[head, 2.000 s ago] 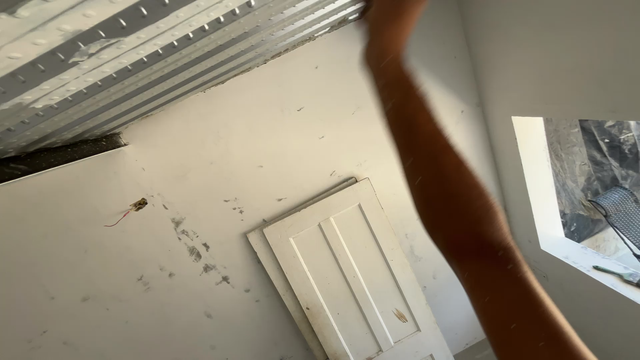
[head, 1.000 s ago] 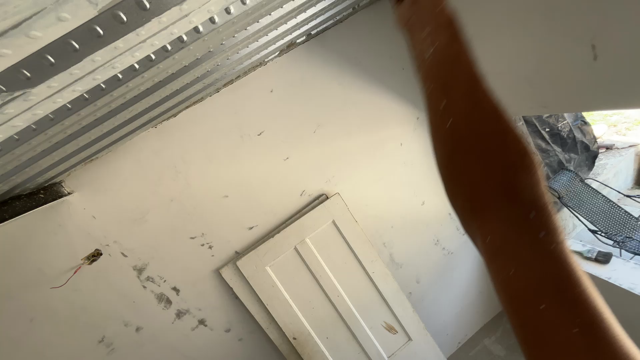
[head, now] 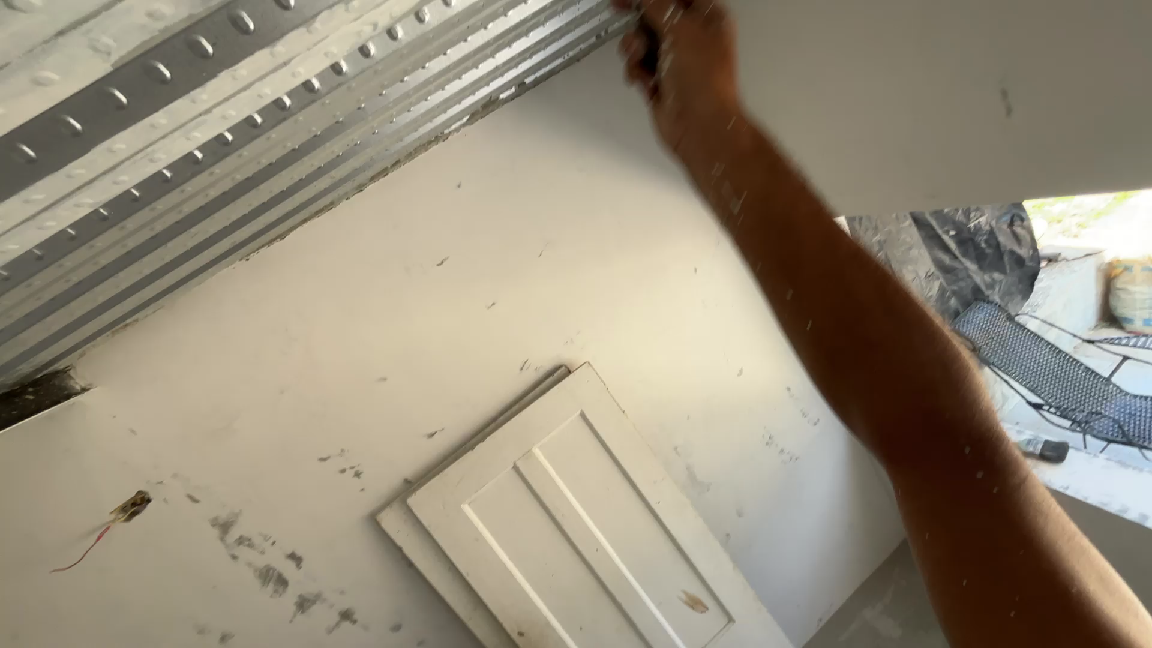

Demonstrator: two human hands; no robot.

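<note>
My right hand [head: 688, 67] is raised at the top edge, where the corrugated metal ceiling [head: 315, 108] meets the white wall [head: 576, 261]. Its fingers are curled around a small dark object [head: 646, 45], blurred and partly hidden, so its kind cannot be told. Small pale flecks show in front of my hand and forearm. Rows of raised dimples run along the ceiling's ribs, and whitish smears cover part of it. The joint between ceiling and wall looks ragged. My left hand is out of view.
Two white panelled doors [head: 558, 531] lean against the scuffed wall. Wires hang from a wall hole [head: 133, 506]. At right, an opening shows black plastic sheeting [head: 976, 252] and a black mesh chair [head: 1053, 369]; a paintbrush [head: 1044, 448] lies on the sill.
My right hand, cut off by the top edge two seconds ago, now shows with its curled fingers. The view has shifted, and more of the opening at right is visible.
</note>
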